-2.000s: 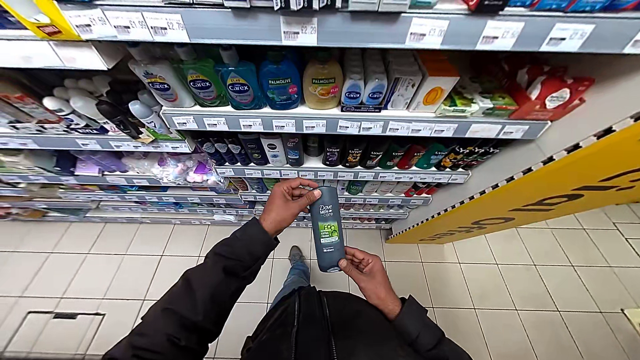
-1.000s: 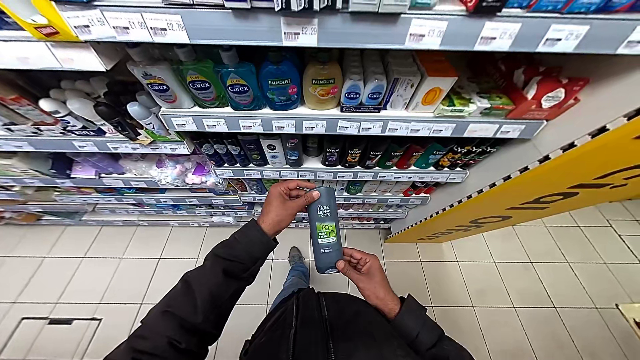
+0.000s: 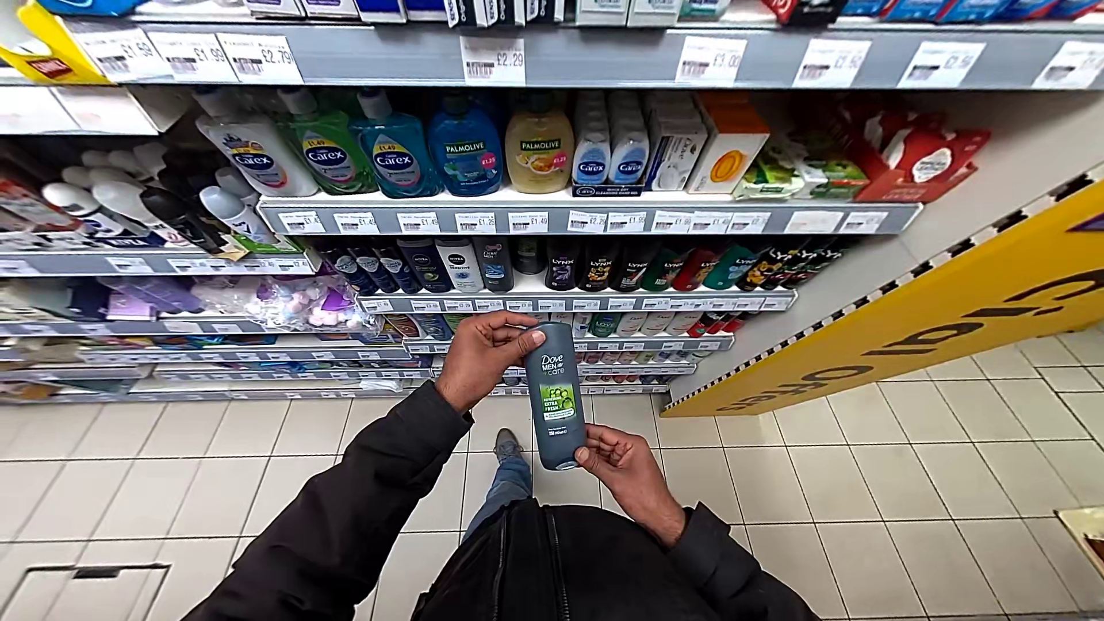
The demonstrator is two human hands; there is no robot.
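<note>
A dark grey Dove Men+Care bottle point(image 3: 556, 405) with a green label patch is held out in front of my body, its printed front facing up to the camera. At its upper end, my left hand point(image 3: 487, 354) pinches the bottle between thumb and fingers. My right hand point(image 3: 628, 470) grips the lower end near the cap, thumb on the right edge. Beyond the hands, a shelf holds upright shower gel bottles, among them a similar grey Dove bottle point(image 3: 494, 264) beside a white Nivea bottle point(image 3: 460, 265).
Pump soap bottles point(image 3: 467, 151) stand on the shelf above, with boxed soaps point(image 3: 727, 147) to their right. Roll-on deodorants point(image 3: 129, 194) lie at the left. A yellow sign panel point(image 3: 871, 345) slants along the right side. Beneath is a tiled floor point(image 3: 828, 483), with my shoe point(image 3: 507, 444) on it.
Both hands keep hold of the bottle. Its upper end was tilted slightly further left one second ago and is a little more upright now.
</note>
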